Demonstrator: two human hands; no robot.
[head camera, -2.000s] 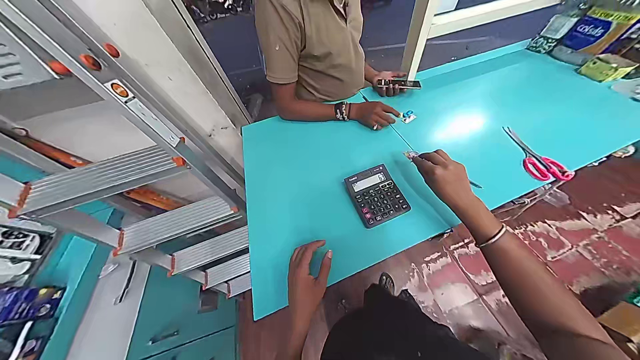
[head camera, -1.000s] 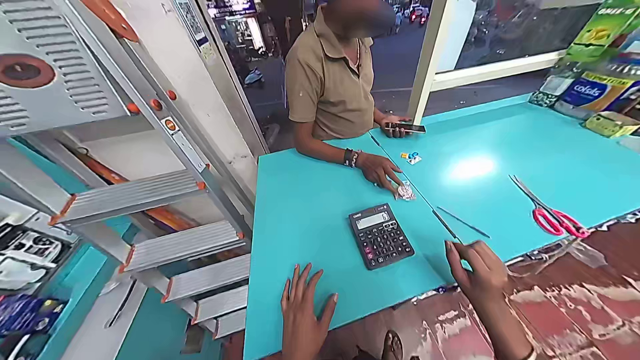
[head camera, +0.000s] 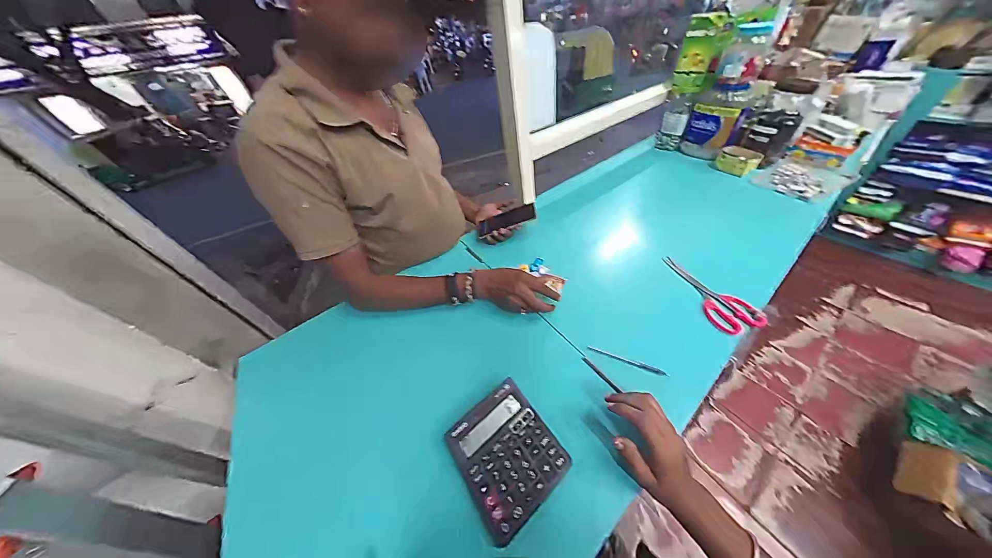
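Observation:
My right hand (head camera: 651, 442) is over the near right edge of the turquoise counter (head camera: 349, 434), thumb and fingers apart, with nothing seen between them. A black desk calculator (head camera: 508, 462) lies to its left. Just beyond my fingers is a pen (head camera: 626, 361), and farther right lie scissors with pink handles (head camera: 717, 304). Across the counter, a person in a tan shirt (head camera: 349, 170) rests a hand on a small packet (head camera: 553, 285) beside small blue and yellow items (head camera: 535, 267), and holds a phone (head camera: 507, 220) in the other hand. My left hand is out of view.
Jars and packets (head camera: 713, 124) stand at the counter's far right end, with a plastic bag of small items (head camera: 797, 180) near them. Stocked shelves (head camera: 922, 178) are at the right. A window frame (head camera: 518, 101) rises at the back. A box (head camera: 926, 473) is at the lower right.
The view has turned, and my left hand has left it. My right hand, earlier out over the counter with a small packet at its fingers, is now back near the edge. The person's hand covers a packet.

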